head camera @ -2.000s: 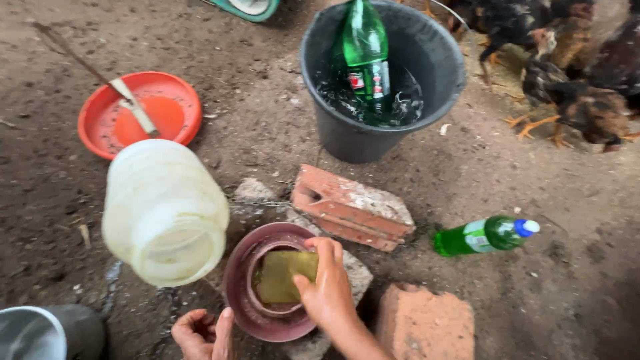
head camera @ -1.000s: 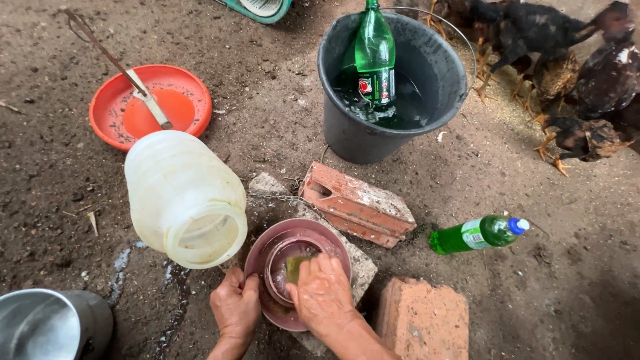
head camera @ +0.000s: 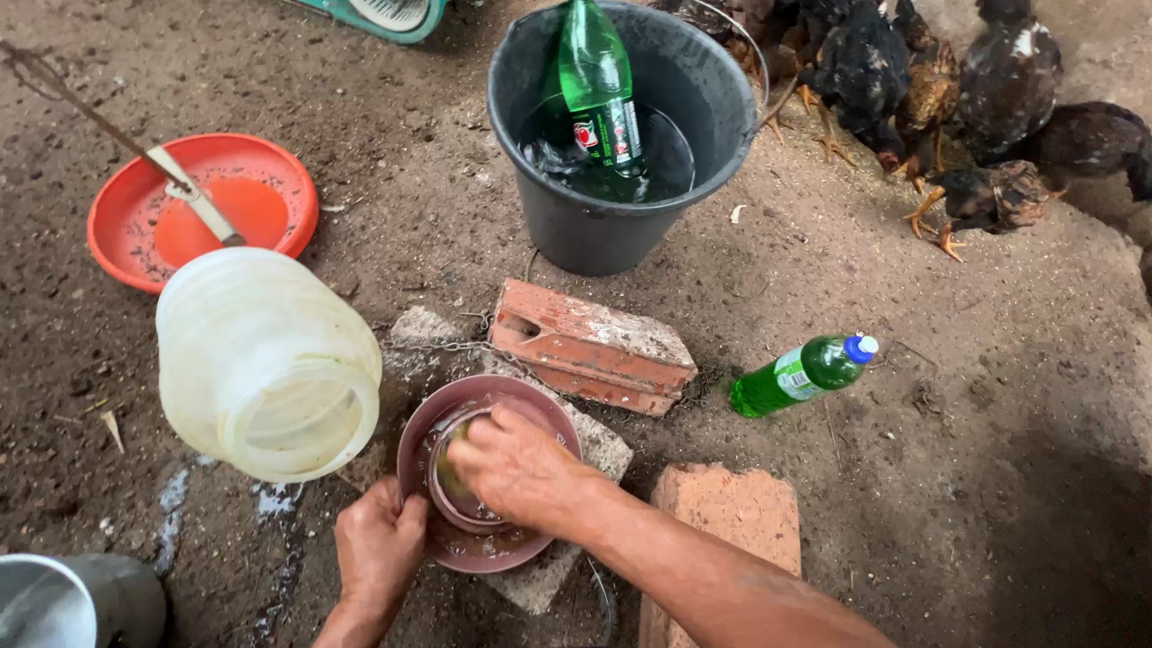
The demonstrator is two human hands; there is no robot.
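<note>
A reddish-brown plastic drinker base, wet inside, rests on a concrete block. My left hand grips its left rim between thumb and fingers. Inside its inner ring, my right hand presses a yellow-green sponge, mostly hidden under the fingers. Left of the base, a cloudy white plastic jar lies tilted with its open mouth toward me. A green bottle of liquid with a blue and white cap lies or leans at the right.
A dark bucket holds water and a green bottle. Around it are an orange dish, a hollow red brick, another brick, a metal pot and a teal object. Several chickens stand at upper right.
My left hand, apart from the base's rim two seconds ago, now grips it. The sponge, plainly visible then, is now mostly under my right hand inside the ring.
</note>
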